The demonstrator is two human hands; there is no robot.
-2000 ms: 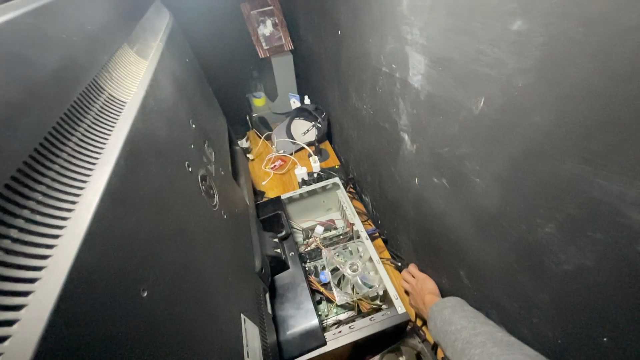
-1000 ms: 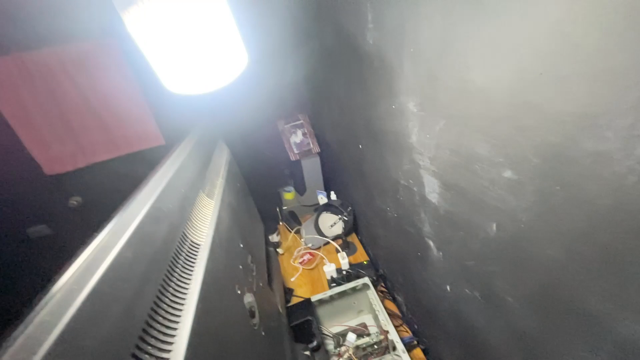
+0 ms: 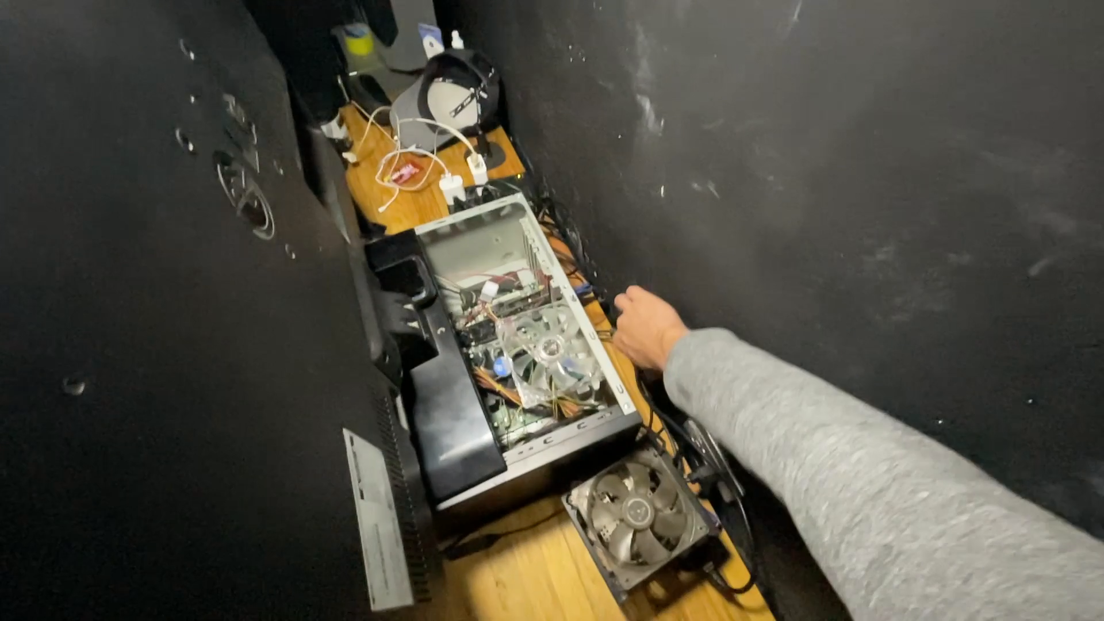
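My right hand [image 3: 649, 328], its arm in a grey sleeve, reaches in from the right along the dark wall. It is at the cable side of an open computer case [image 3: 619, 392], with its fingers curled near the cables; whether it holds one is hidden. Inside the case, a clear plastic fan [image 3: 552, 347] lies over wires and boards. A power supply with a dark fan [image 3: 636, 511] sits on the wooden table [image 3: 526, 565] below the case. My left hand is out of view.
The back of a large black monitor [image 3: 164, 345] fills the left side. White chargers [image 3: 451, 187] with cables, a small red packet [image 3: 404, 173] and a grey and black cap [image 3: 448, 99] are beyond the case. The dark wall [image 3: 828, 198] bounds the right.
The view has swung up and back down. My right hand, out of view one second ago, shows again beside the case, and the power supply is now in view.
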